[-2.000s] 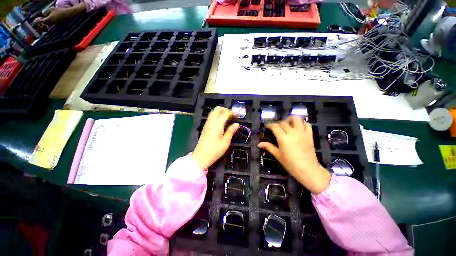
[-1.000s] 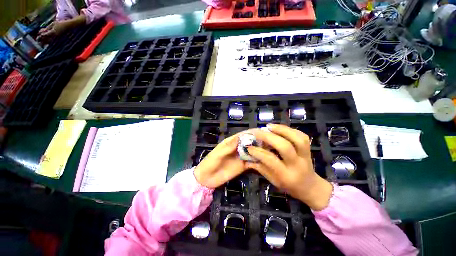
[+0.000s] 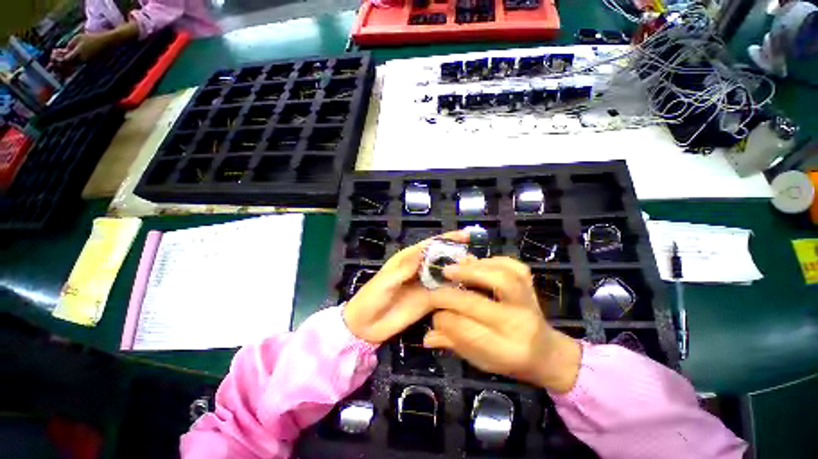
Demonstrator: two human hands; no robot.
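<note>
A small squarish watch head [image 3: 443, 265] with a silver rim and a dark round middle is held over the black foam tray [image 3: 574, 354]. My left hand [image 3: 390, 291] grips it from the left and below. My right hand [image 3: 498, 318] is beside it, with fingertips at its lower right face; whether they also grip it cannot be told. Many tray pockets hold units: silver-faced ones [image 3: 528, 198] in the back row, darker rimmed ones [image 3: 417, 408] nearer me. The back right pocket looks unfilled. My hands hide the middle pockets.
A second foam tray [image 3: 256, 130] lies at the upper left. A record sheet [image 3: 224, 282] and yellow slip [image 3: 99, 269] lie left, a pen [image 3: 677, 269] on white paper right. Small black units [image 3: 511, 99] stand in rows behind, with tangled cables [image 3: 709, 90] beside them. Another person's hands [image 3: 85, 47] show upper left.
Two seconds ago both hands were apart over the tray. They have come together around the watch head. Since one second ago, my right hand has shifted slightly down and its fingers have curled.
</note>
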